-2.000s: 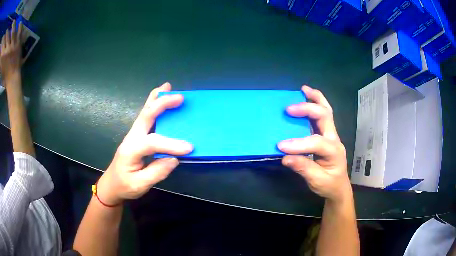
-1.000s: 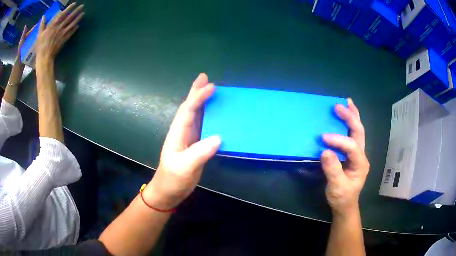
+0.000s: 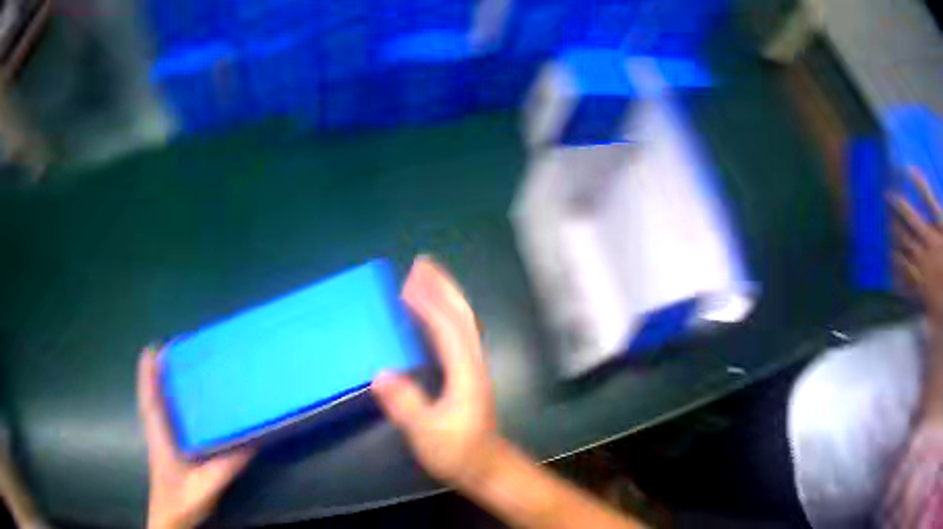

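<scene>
The closed retail box shows its plain bright blue lid and lies tilted at the lower left of the view. My left hand is at its left end, partly cut off by the bottom edge. My right hand is at its right end, thumb on the near edge and fingers behind the corner. An open carton, white inside with a blue flap at its near end, stands on the green bench to the right of my right hand. The frame is blurred.
Blue stacked cartons line the far side of the dark green bench. At the far right another person's hand touches a blue box, with a white sleeve below. A blurred pale shape is at the upper left.
The view has swung right, so the open carton and stacks appear further left and another worker shows at right. The closed box, still between both hands, now sits lower left and tilted.
</scene>
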